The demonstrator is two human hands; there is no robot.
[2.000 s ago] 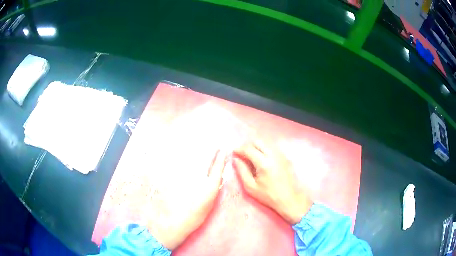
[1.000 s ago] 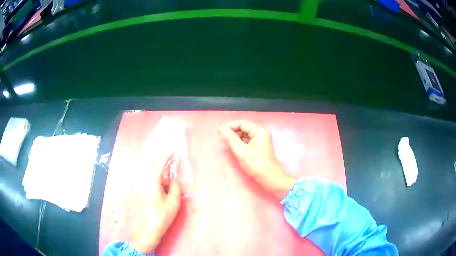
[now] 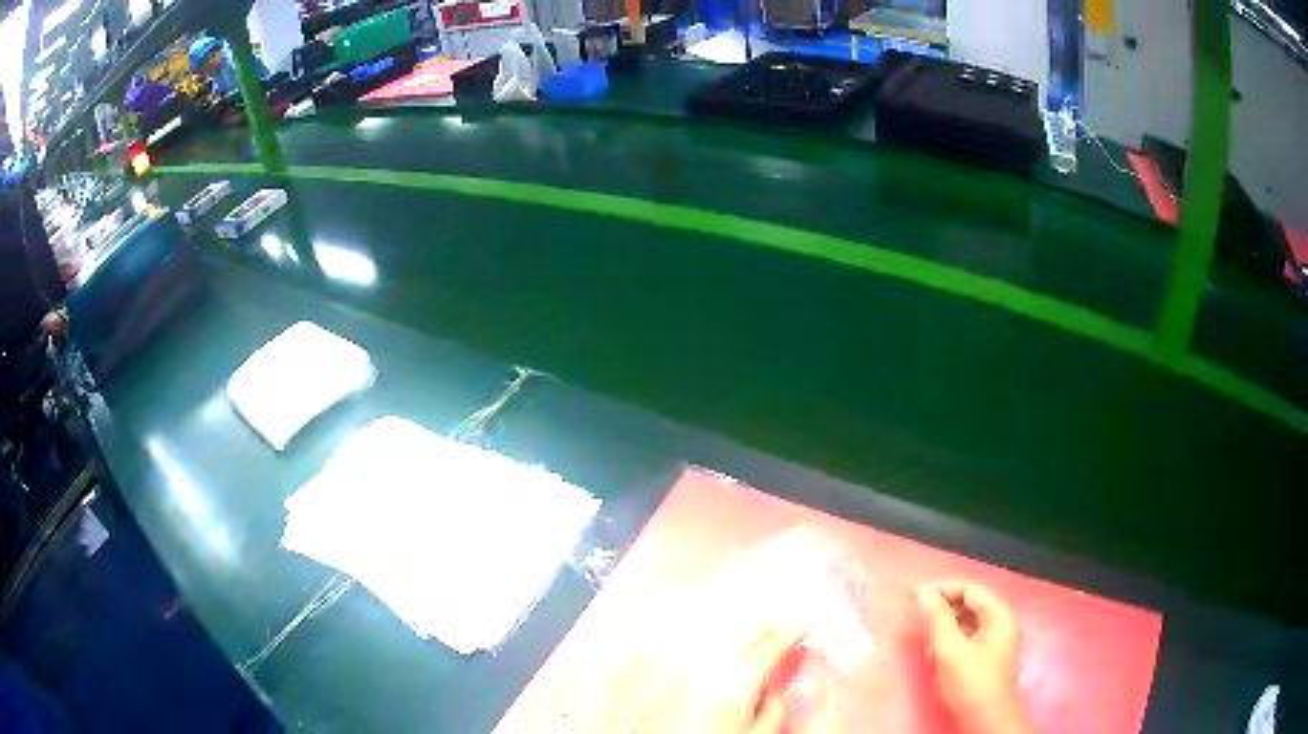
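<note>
A pink-red work mat [image 3: 1069,617] lies at the lower right, glaring white in its middle. A thin clear plastic bag [image 3: 839,595] shows faintly on it. My left hand [image 3: 760,688], washed out and cut off by the lower edge, has its fingers on the bag's near end and appears to grip it. My right hand [image 3: 978,645] is to the right of the bag, apart from it, with curled fingers and nothing visible in them. A stack of white poly bags [image 3: 438,531] lies left of the mat.
A smaller white stack [image 3: 301,380] lies farther left. A pale string [image 3: 495,404] runs under the larger stack. White boxes [image 3: 254,212] sit on the belt at upper left. A green rail [image 3: 689,218] and upright [image 3: 1202,187] stand beyond. A white scrap [image 3: 1262,713] is at the lower right.
The view has turned left and up, so mat and hands appear lower right and the far line shows. My hands, together on the mat two seconds ago, are apart, the bag by my left hand.
</note>
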